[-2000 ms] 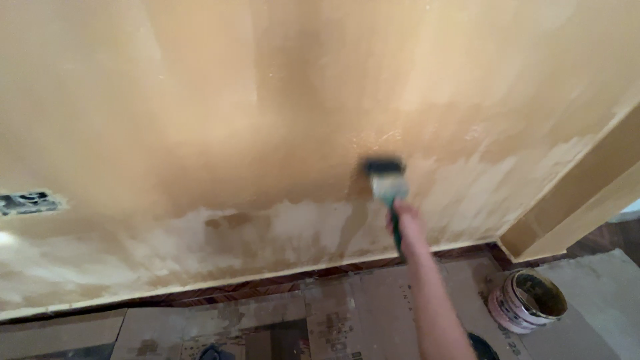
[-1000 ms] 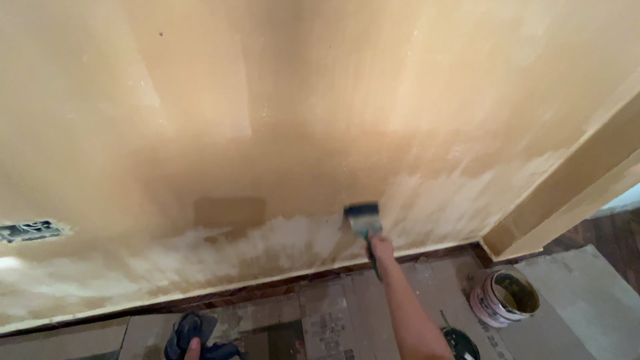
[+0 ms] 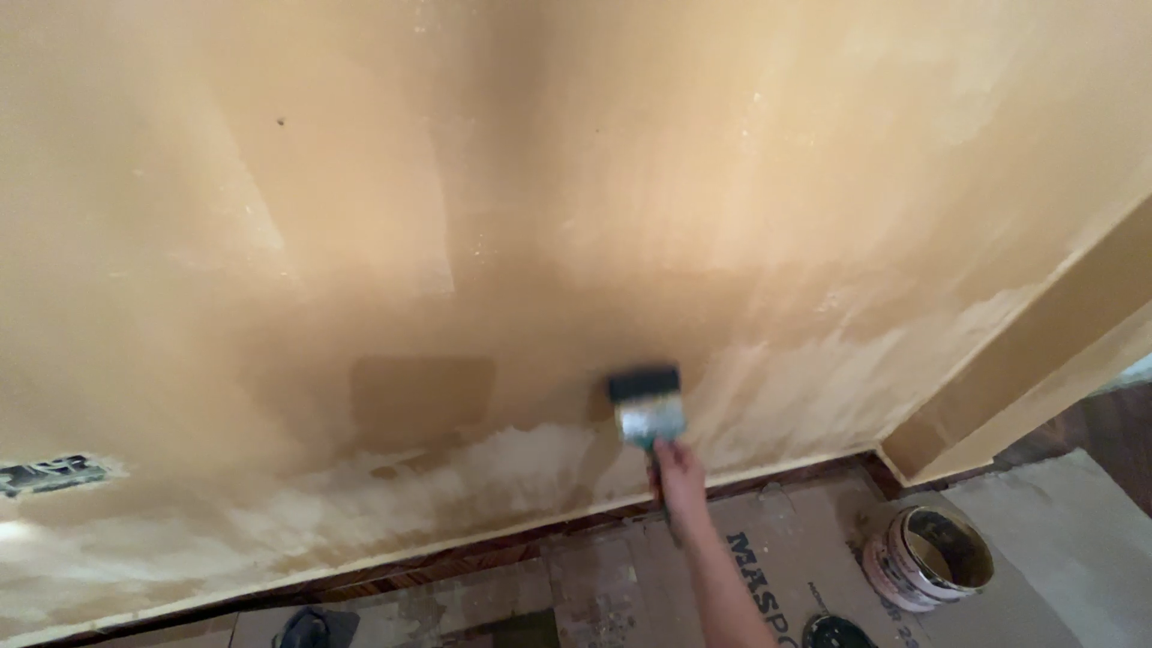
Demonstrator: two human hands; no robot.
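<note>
My right hand [image 3: 679, 477] is closed around the handle of a wide flat paintbrush [image 3: 650, 405] with dark bristles, a metal ferrule and a green handle. The bristles lie at the lower part of a tan wall [image 3: 558, 270], which has darker, wet-looking patches and paler streaks near its base. To the right of my forearm, a paint bucket [image 3: 927, 558] stands on the covered floor. My left hand cannot be made out.
Printed floor-protection board [image 3: 792, 540] covers the floor along the wall. An uncovered wall box [image 3: 54, 474] is at the left. A projecting wall edge [image 3: 1017, 360] rises at the right. Dark objects, one cloth-like [image 3: 315, 627], one round [image 3: 835, 632], lie at the bottom edge.
The brush in my right hand has moved up the wall since one second ago. My left hand's finger, seen then beside the dark cloth-like thing, no longer shows.
</note>
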